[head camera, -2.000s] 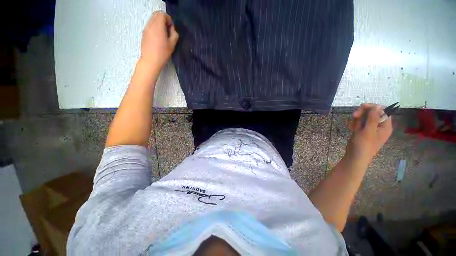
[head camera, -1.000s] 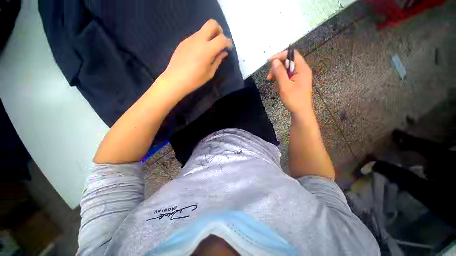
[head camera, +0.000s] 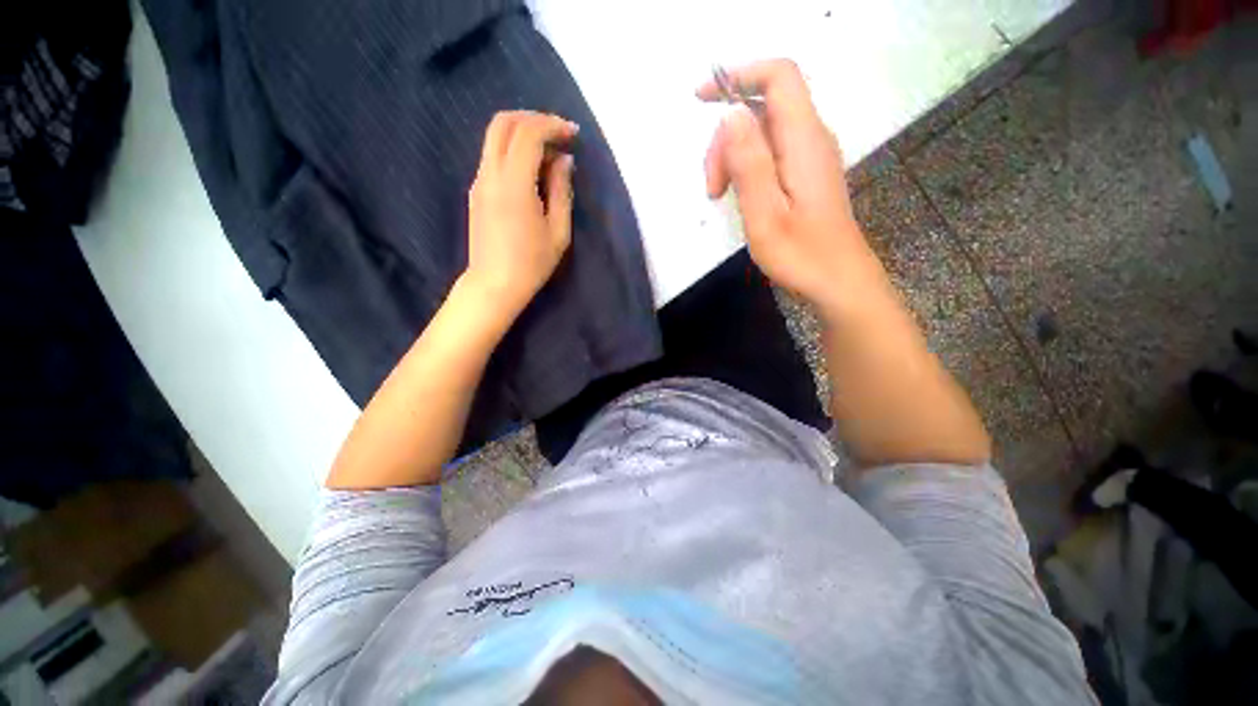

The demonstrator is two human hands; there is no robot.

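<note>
Dark pinstriped trousers lie on the white table, with their near end at the table's front edge. My left hand is over the trousers near their right side, fingers curled and thumb close to the fingertips; whether it pinches cloth or thread cannot be told. My right hand is raised over the table to the right of the trousers. It holds small thread snips, blurred, with the tips pointing away from me.
Dark garments hang at the far left, beside the table. Cardboard and white items are at lower left. A red object is at upper right. A pale strip lies on the speckled floor. A person's dark-clad leg shows at lower right.
The trousers no longer lie straight ahead with the buttoned waistband nearest me; they now lie angled to the left. Since the last frame, my right hand has moved up over the table, and my left hand slightly down.
</note>
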